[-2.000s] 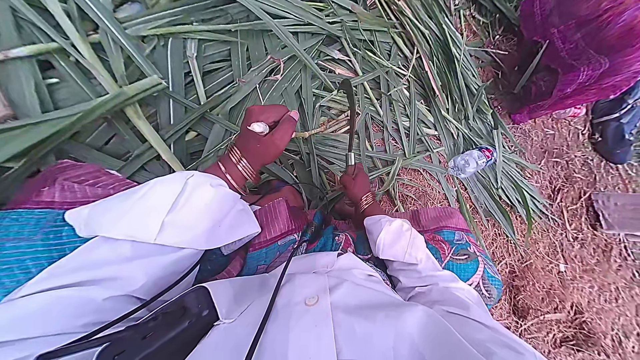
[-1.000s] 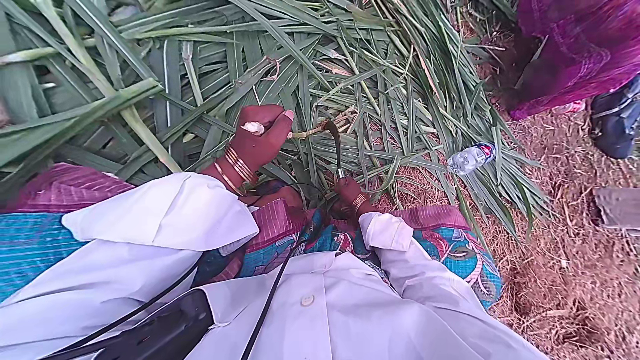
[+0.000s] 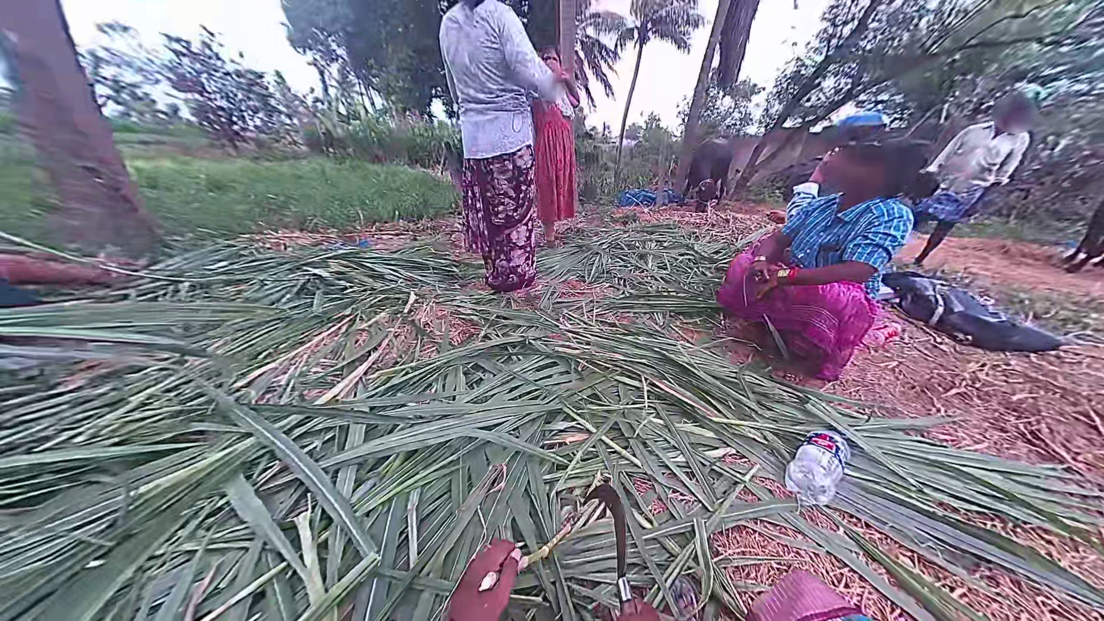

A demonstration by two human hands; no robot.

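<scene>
At the bottom edge, my left hand (image 3: 485, 585) is closed around a pale plant stalk (image 3: 552, 545). A small white piece (image 3: 489, 580) shows between its fingers; whether it is the stalk's cut end I cannot tell. To its right, my right hand (image 3: 638, 611), mostly cut off by the frame, grips the handle of a sickle (image 3: 620, 530). The dark curved blade points up, its tip bending left near the stalk's far end. Long green leaves (image 3: 448, 431) lie in a thick layer around both hands.
A clear plastic bottle (image 3: 816, 470) lies on the leaves at right. Beyond it a person in a blue checked shirt (image 3: 841, 233) sits low. Two people stand behind the leaves, one in a white shirt (image 3: 490, 78). Another person (image 3: 979, 164), a dark animal (image 3: 709, 168) and tree trunks are farther back.
The view has tilted up strongly, bringing people and trees into sight. Between the two earlier frames, the sickle blade moved left to the stalk held in my left hand.
</scene>
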